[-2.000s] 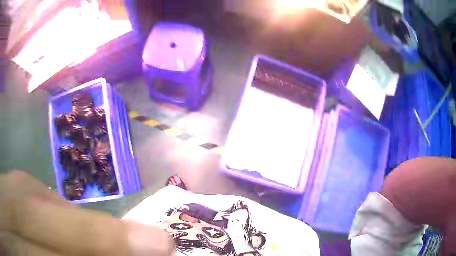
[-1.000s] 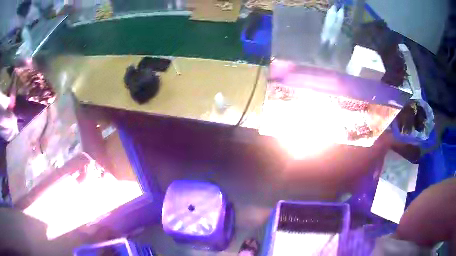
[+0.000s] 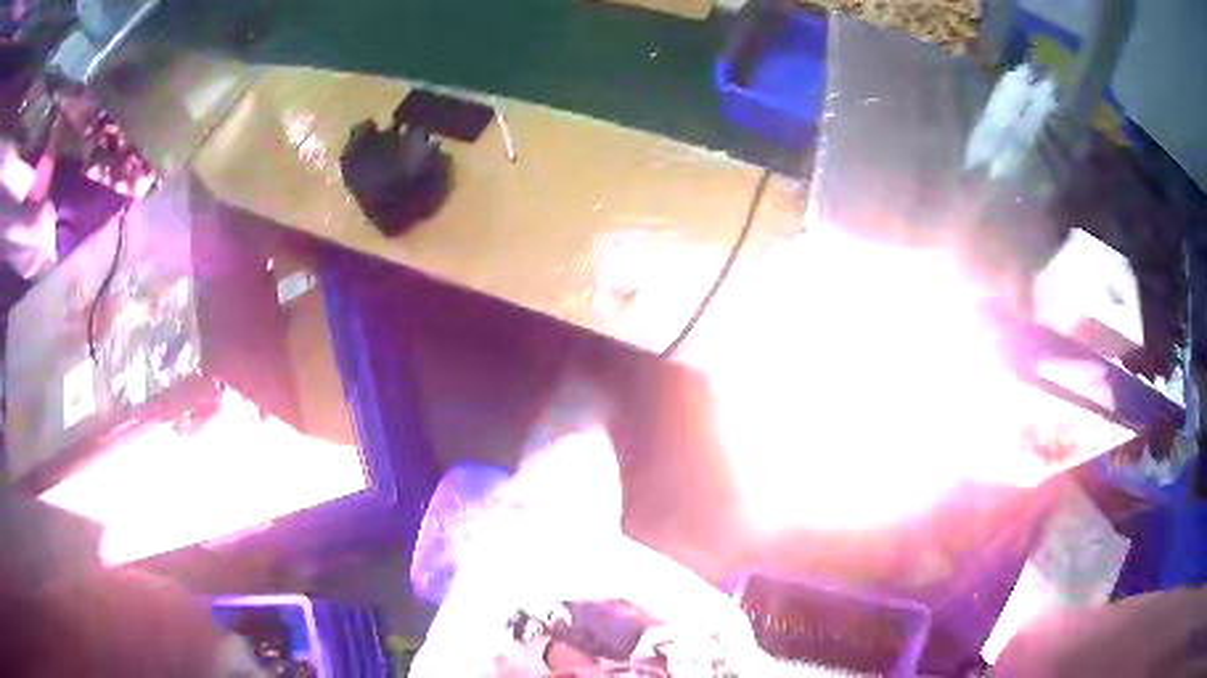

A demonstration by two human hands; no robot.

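A ragged black clump (image 3: 397, 179) lies on the tan table (image 3: 569, 199). A flat black rectangle (image 3: 445, 114) and a thin white stick (image 3: 506, 135) lie just behind it. A small pale thing (image 3: 622, 289) near the table's front edge is lost in glare. A blurred skin-toned shape (image 3: 113, 603) fills the lower left corner; I cannot tell hand from forearm. Part of my right arm (image 3: 1118, 638) shows at the lower right; my right hand is not in view. A washed-out white shape (image 3: 576, 497) rises at bottom centre, above my printed white shirt.
Strong glare (image 3: 860, 384) covers the box at right. A dark cable (image 3: 721, 265) crosses the table. A purple stool (image 3: 457, 523) is partly covered. Tubs stand at lower left (image 3: 311, 633) and lower right (image 3: 834, 629). A blue bin (image 3: 774, 86) stands at the back. White sheets glare at left (image 3: 238, 484).
The view has swung from the floor tubs up to the table, then tilted and moved closer. The white shape and shirt now cover part of the stool. The glare at right has grown.
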